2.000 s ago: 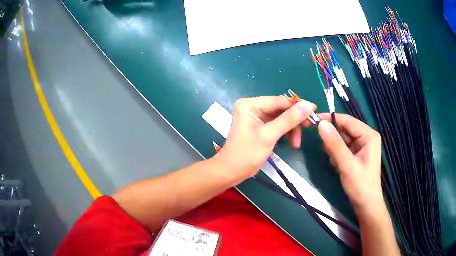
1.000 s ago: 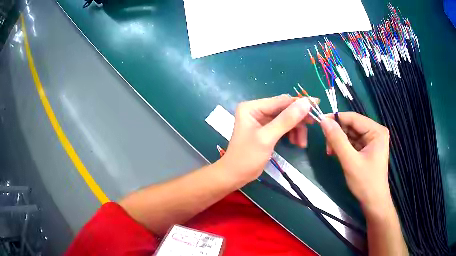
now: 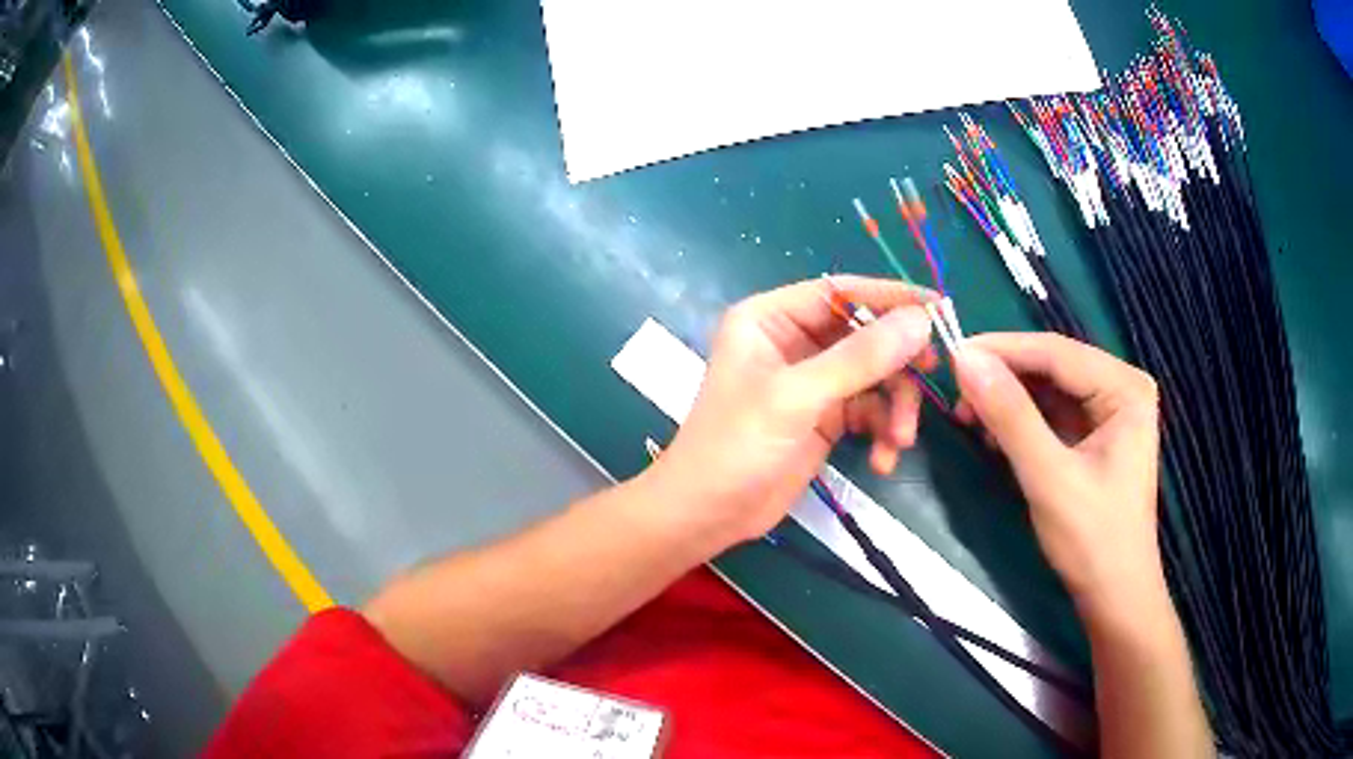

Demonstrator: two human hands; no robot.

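Note:
My left hand (image 3: 816, 386) pinches core wires with orange ferrules at the middle of the view. My right hand (image 3: 1061, 438) pinches the same cable end by its white sleeves (image 3: 944, 319). Green, red and blue cores (image 3: 913, 245) with orange ferrules fan up and left above the fingertips. Two black cables (image 3: 898, 589) cross over a long silver-white strip (image 3: 979, 608) near the table edge; their coloured ends pass under my left hand. A smaller cable group (image 3: 1024, 252) lies right of my hands, beside the main cable bundle (image 3: 1217, 430).
A large white paper sheet (image 3: 816, 74) lies at the far side of the green table (image 3: 490, 208). A dark object (image 3: 279, 15) sits at the far left edge. A blue thing (image 3: 1338, 27) is at the top right corner. The grey floor (image 3: 252, 371) has a yellow line.
Cores with coloured wires now stand up left of the smaller group, between my hands. My left fingers have shifted slightly and hold other cores lower and to the left.

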